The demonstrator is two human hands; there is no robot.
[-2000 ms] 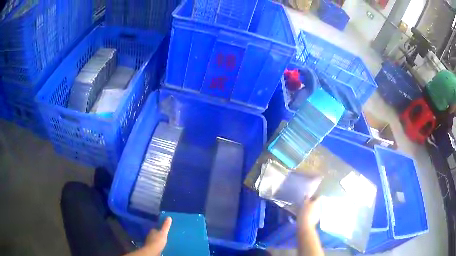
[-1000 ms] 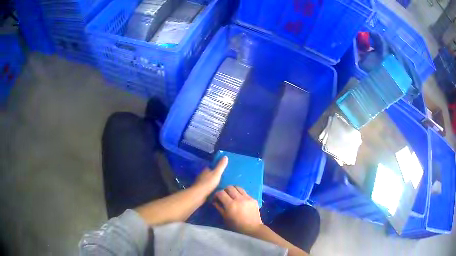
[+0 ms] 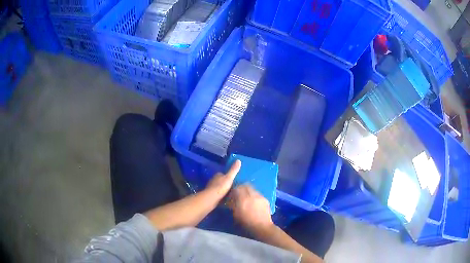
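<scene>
A film-covered plate (image 3: 259, 177) with a light-blue face is held tilted over the near edge of the solid-walled bin (image 3: 180, 134). My left hand (image 3: 225, 181) grips its left edge, thumb on the blue face. My right hand (image 3: 249, 205) is blurred at the plate's lower part; whether its fingers pinch film or plate is hidden. Inside the bin, a row of bare plates (image 3: 227, 110) stands on edge at the left, and a smoother grey row (image 3: 301, 138) is at the right.
On the board (image 3: 380, 159) at the right are a leaning stack of film-covered plates (image 3: 392, 96), a loose pile of bare plates (image 3: 358, 146) and glaring white pieces (image 3: 403, 194). A perforated crate (image 3: 149, 64) holds plates at upper left. An upright blue bin (image 3: 319, 28) stands behind.
My right hand has come from the board's loose pile to the film-covered plate. Since the last earlier frame it has shifted slightly and blurred. My left hand still holds the plate.
</scene>
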